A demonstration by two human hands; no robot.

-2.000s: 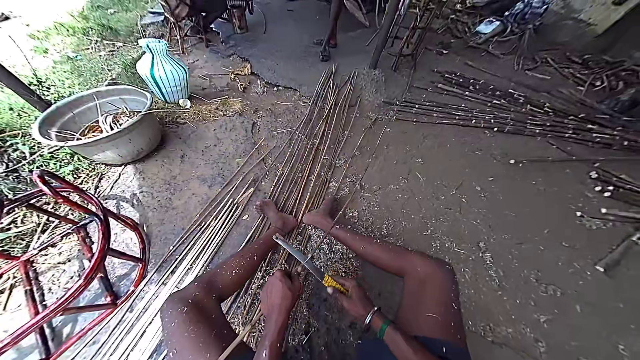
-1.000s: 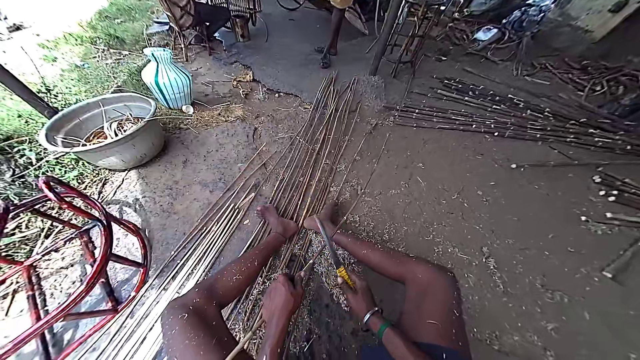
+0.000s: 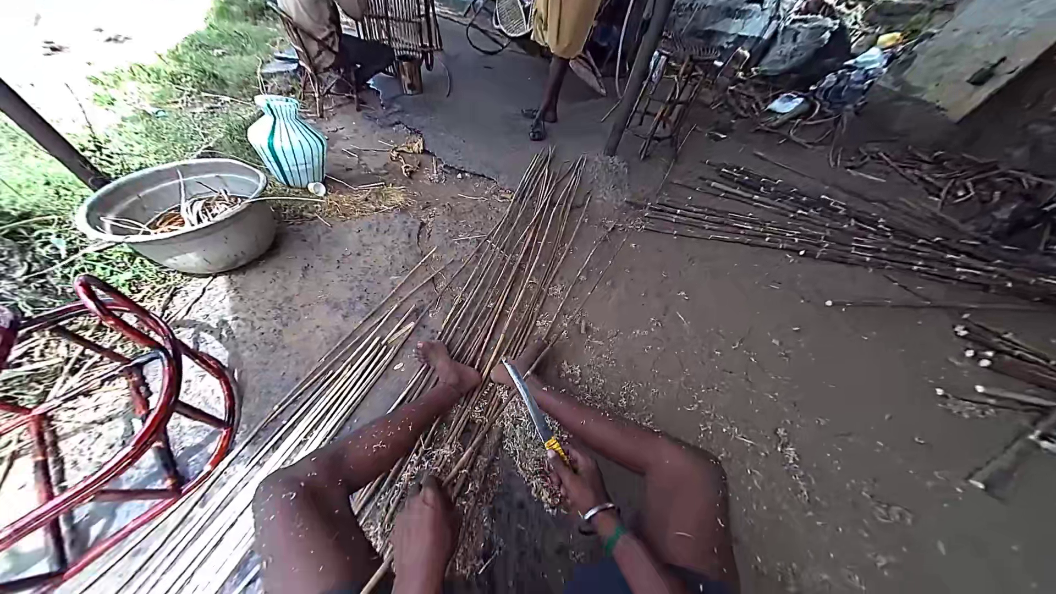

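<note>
My right hand (image 3: 579,480) is closed round the yellow handle of a knife (image 3: 532,406), its long blade pointing up and left toward my feet. Closed on a thin cane rod, my left hand (image 3: 425,528) is low between my knees, to the left of the knife. The rod's lower end shows below that hand. Many long brown cane rods (image 3: 503,280) lie under and beyond my feet, and paler rods (image 3: 309,425) fan out at the left. Curled shavings (image 3: 528,450) cover the ground between my legs.
A red cane frame (image 3: 169,396) stands at the left, with a grey basin (image 3: 210,246) of coiled strips and a striped pot (image 3: 289,148) behind it. Dark canes (image 3: 808,223) lie at the right. People are near a post (image 3: 639,78) at the back.
The knife blade, angled more to the left two seconds ago, has turned more upright, and my right hand has shifted slightly. My left hand stays low between my legs.
</note>
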